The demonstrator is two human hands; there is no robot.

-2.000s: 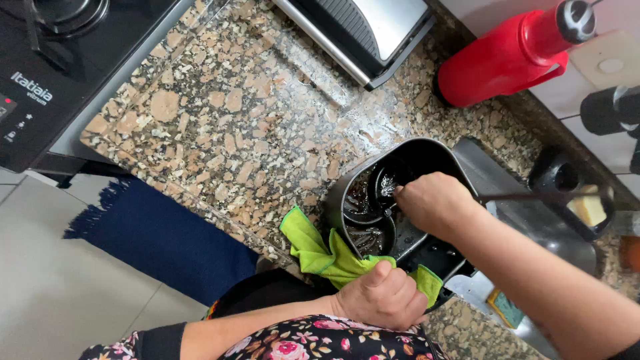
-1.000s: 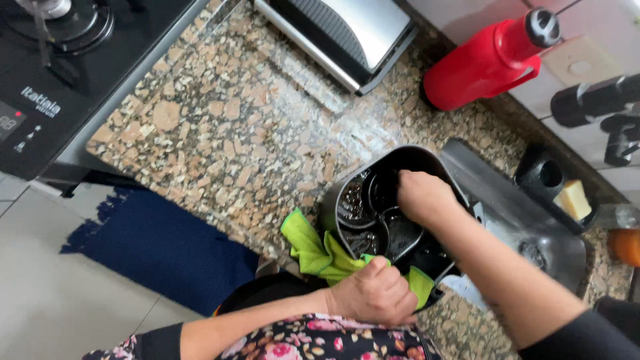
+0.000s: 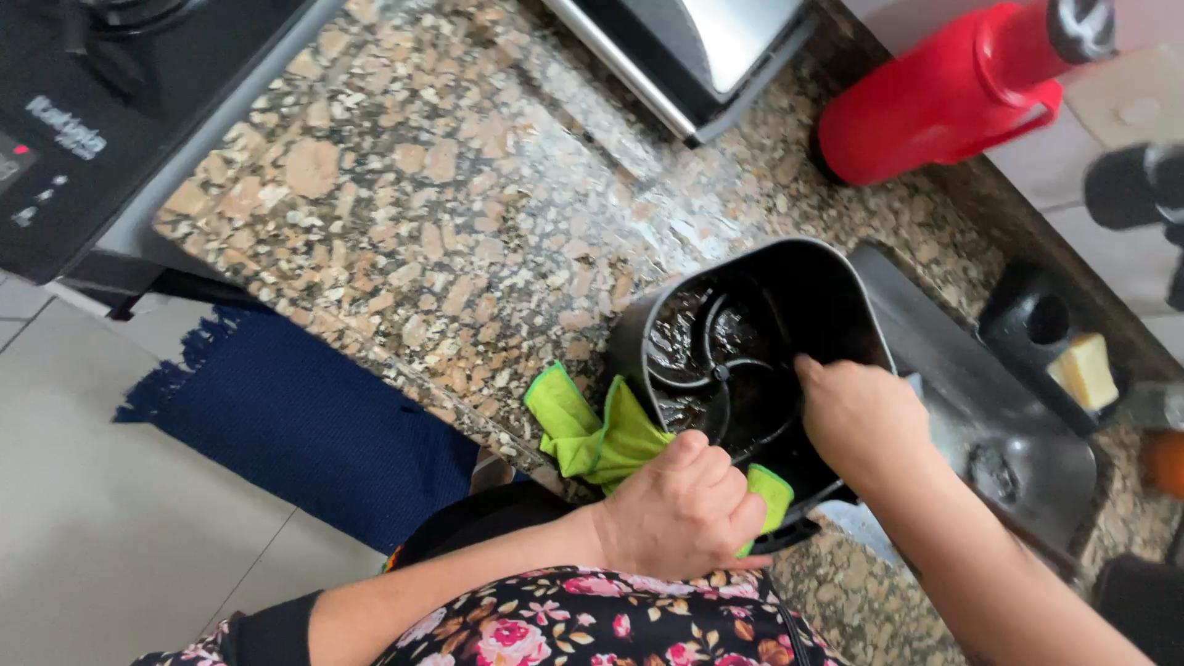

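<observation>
A black air fryer basket (image 3: 647,314) sits tilted at the counter's edge, dark wet residue around the curved ribs of its bottom. Over its near side lies a green microfiber cloth (image 3: 601,444). My left hand (image 3: 684,509) is closed on the cloth at that side, where the handle seems to be, though the fist covers it. Inside the basket, at the right wall, is my right hand (image 3: 860,416), its fingers curled and pointing down; whether they hold anything is hidden.
Right of the basket is a steel sink (image 3: 1036,481), with a black holder (image 3: 1017,305) and a yellowish soap bar (image 3: 1084,372) behind it. A red thermos (image 3: 934,102) and a silver-black appliance (image 3: 666,55) stand on the granite counter (image 3: 416,231). A glass cooktop (image 3: 139,120) is at the left.
My right hand has shifted a little within the basket, along its right side. My left hand has stayed on the green cloth.
</observation>
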